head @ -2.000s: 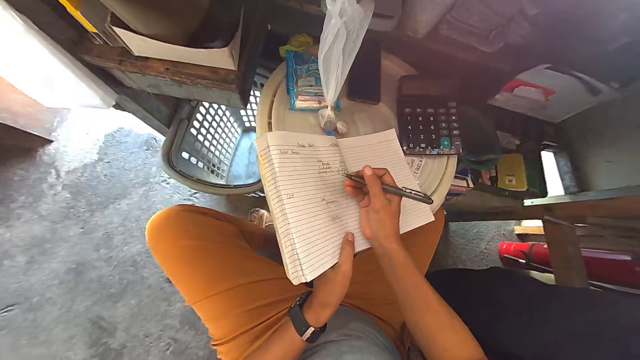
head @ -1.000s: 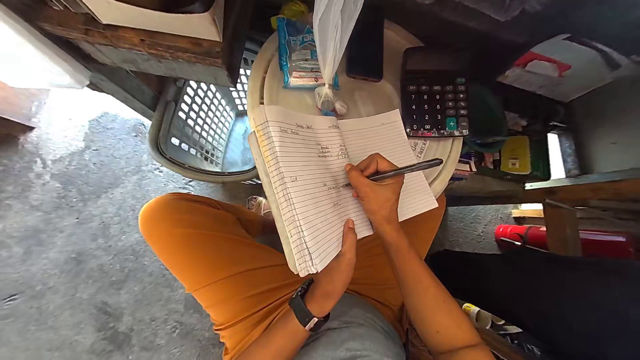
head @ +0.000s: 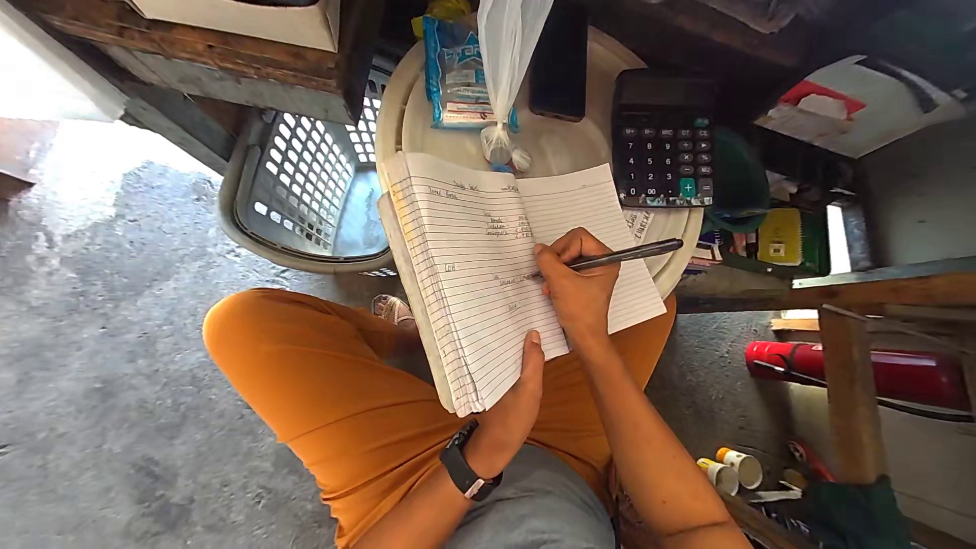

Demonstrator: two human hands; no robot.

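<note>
An open lined notebook [head: 473, 282] with handwriting rests partly on a round stool-like top [head: 671, 267] and reaches over my lap. My right hand [head: 581, 286] grips a black pen [head: 637, 254], its tip at the handwritten lines of the left page. My left hand [head: 522, 389] holds the notebook's lower edge, thumb on the page and fingers hidden beneath. A black calculator [head: 663, 152] lies right of the notebook's top. Beyond the notebook are a dark phone [head: 559, 69], a blue-and-clear plastic packet [head: 461, 80] and a knotted clear plastic bag [head: 507, 69].
A grey plastic laundry basket [head: 305, 191] stands on the concrete floor at left, beside a wooden shelf [head: 206, 69]. At right are a wooden frame [head: 850, 389], a red cylinder [head: 900, 374], several small containers and a yellow item [head: 779, 236] in a green tray.
My right hand and the pen have moved down the left page from the upper written lines. My left hand still holds the notebook's lower edge.
</note>
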